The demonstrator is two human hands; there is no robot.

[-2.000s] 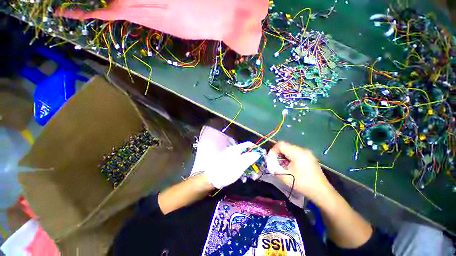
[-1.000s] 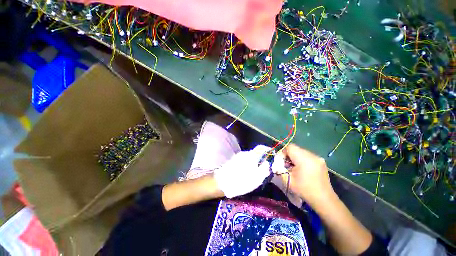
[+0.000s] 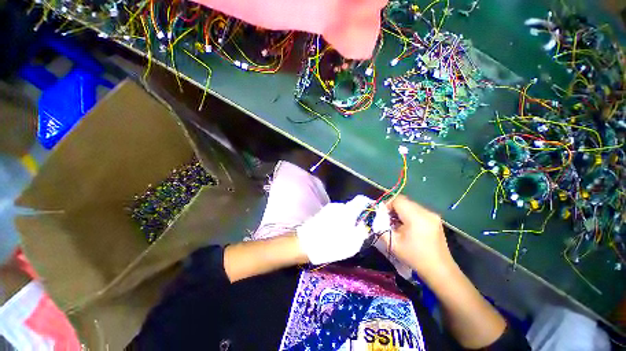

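Observation:
My left hand [image 3: 334,233], in a white glove, grips a small wired circuit board [image 3: 371,218] over my lap. My right hand [image 3: 417,233], bare with white covering at the fingertips, meets it at the board's right side. The fingers hide most of the board. Red, yellow and dark lead wires [image 3: 401,179] rise from it to a white plug connector [image 3: 403,149] over the bench edge. A pile of short connector leads [image 3: 432,96] lies on the green bench. What the right fingertips pinch is too small to tell.
Wired board assemblies [image 3: 528,185] lie at the right. More lie at the left, partly under a pink sheet [image 3: 329,20]. One ring board [image 3: 346,89] sits near the bench edge. An open cardboard box [image 3: 89,171] holding small dark parts [image 3: 171,199] and a blue stool [image 3: 65,110] stand at the left.
Compared with two seconds ago, both hands are closer together and the gloved hand covers more of the board. The hands sit slightly further right in view. The scene has shifted a little with the head.

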